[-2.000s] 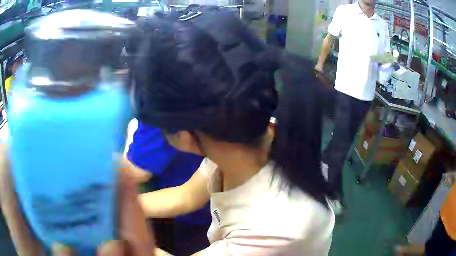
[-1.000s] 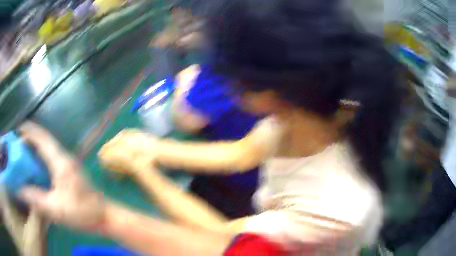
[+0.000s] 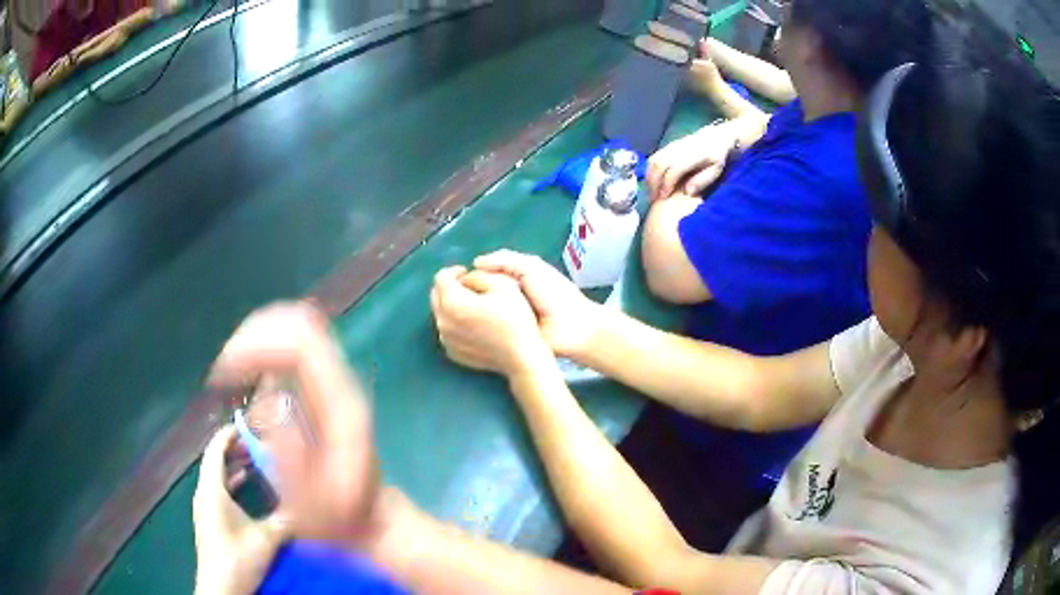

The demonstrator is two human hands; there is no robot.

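Observation:
The solvent dispenser bottle (image 3: 256, 451) is low on the left, mostly hidden; a light-blue edge, a dark face and part of its shiny top show. My left hand (image 3: 227, 523) is around its lower side, cut off by the bottom edge. My right hand (image 3: 320, 424) is blurred, its fingers curved over and beside the bottle's top; I cannot tell if they touch it. A bit of red shows by my right forearm at the bottom edge.
Green bench (image 3: 430, 430), brown edge strip (image 3: 372, 262) and dark green belt (image 3: 209, 233) run diagonally. On the right, a person in a pale shirt clasps their hands. Beyond are white bottles (image 3: 599, 238), a blue cloth (image 3: 570, 174), a person in blue and grey panels (image 3: 643, 99).
The view has swung down and left onto the bench. The blue bottle, earlier close before the camera, is now low between my hands. My right hand has turned over its top.

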